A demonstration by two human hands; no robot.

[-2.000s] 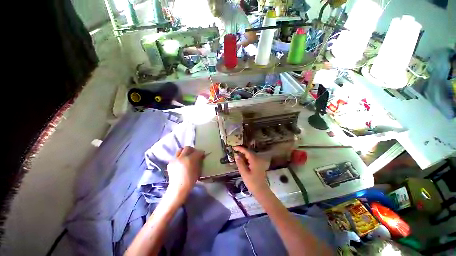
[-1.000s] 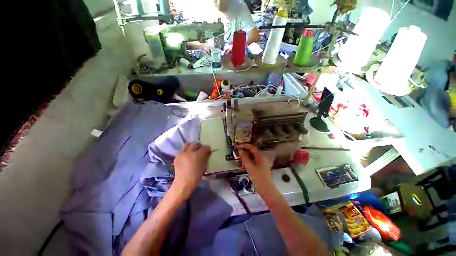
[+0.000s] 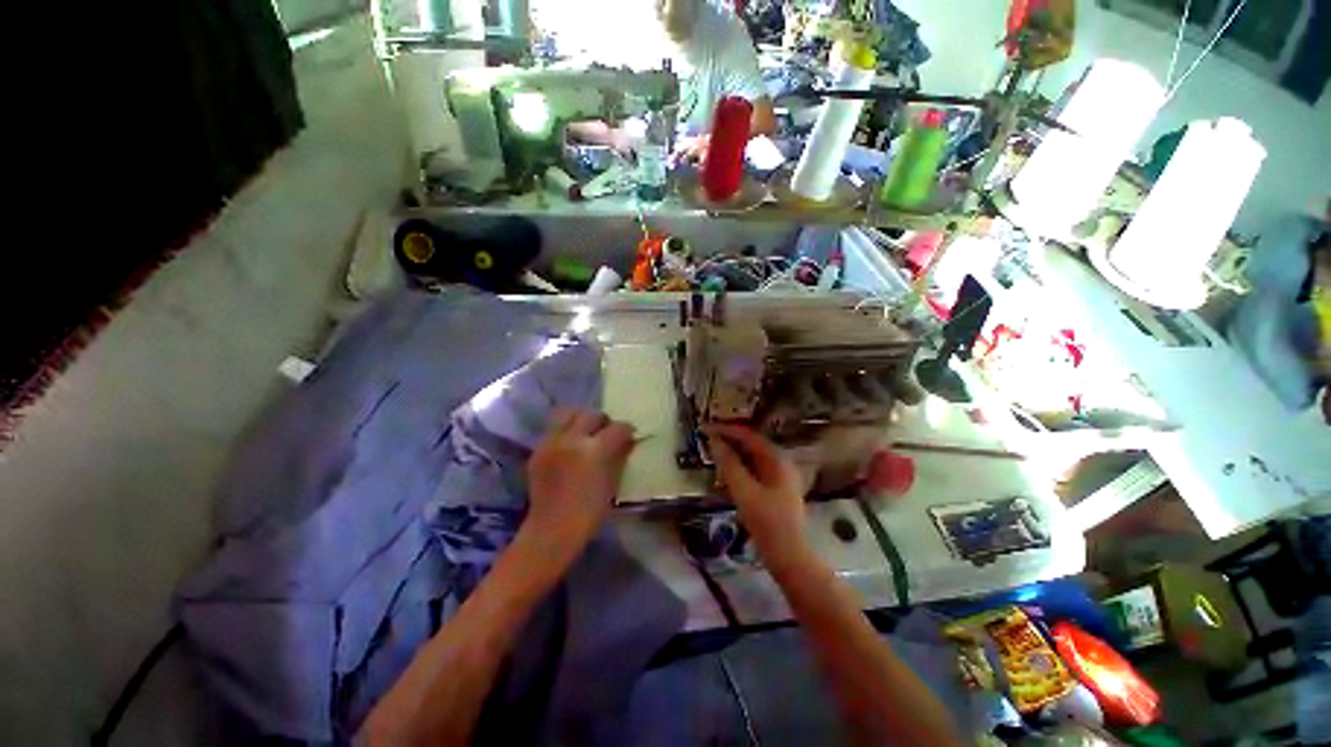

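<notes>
The grimy brown overlock machine (image 3: 832, 365) stands in front of me with its row of round knobs. My left hand (image 3: 574, 470) is over the left edge of the pale cloth plate (image 3: 639, 394), with a short, thin, pale thing sticking out from its pinched fingertips. My right hand (image 3: 762, 489) is at the needle and presser foot area (image 3: 692, 438), thumb and finger close together. Whether it holds thread or anything else is too small to tell. Grey-blue cloth (image 3: 365, 453) lies heaped left of the machine and on my lap.
A red cup (image 3: 889, 471) is right of the machine, beside a recessed tray (image 3: 993, 528). Red (image 3: 727, 149), white and green thread cones stand behind. A trough of oddments (image 3: 745, 273) lies behind the machine. A person (image 3: 723, 66) is at the back. Bright bags (image 3: 1022, 657) are at lower right.
The view has shifted, so the scene sits slightly lower and further right. Both hands stay in nearly the same places at the machine, with small finger movements.
</notes>
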